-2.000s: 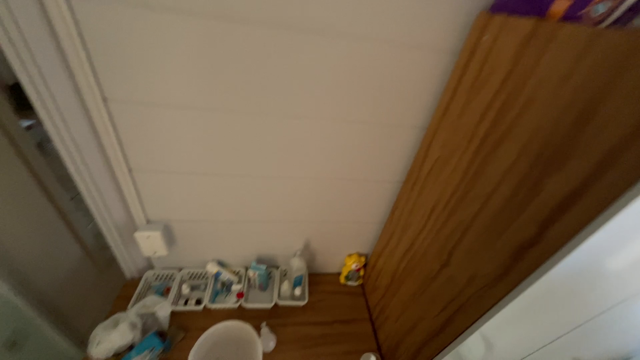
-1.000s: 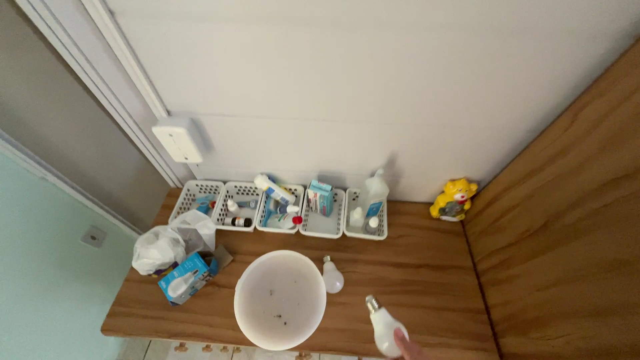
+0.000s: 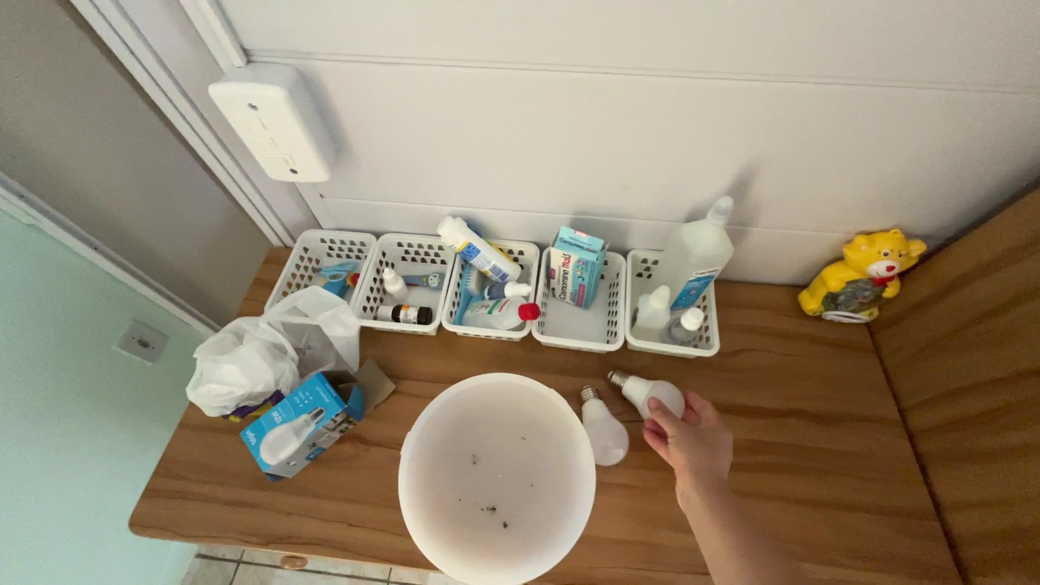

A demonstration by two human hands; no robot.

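Note:
My right hand [image 3: 695,439] grips an LED light bulb [image 3: 647,395] by its white dome, with the screw base pointing up and left. A second LED bulb [image 3: 605,431] lies on the wooden top just left of it, base toward the wall. Beside that bulb is a round white plastic bowl or lamp cover [image 3: 497,479] with small dark specks inside. An opened blue bulb box [image 3: 301,424] lies farther left, its flap out, against a white plastic bag [image 3: 244,366]. My left hand is out of view.
Along the wall stand several white plastic baskets [image 3: 581,337] with bottles, tubes and a carton. A yellow bear figurine [image 3: 863,276] is at the back right, near a wooden side panel [image 3: 975,366]. A white switch box [image 3: 272,126] is mounted above the baskets. The wooden top's front edge [image 3: 325,552] lies below.
The view has tilted down and come closer. My right hand has carried its bulb left and toward the wall, beside the other bulb. Two seconds ago neither the hand nor its bulb was clearly visible.

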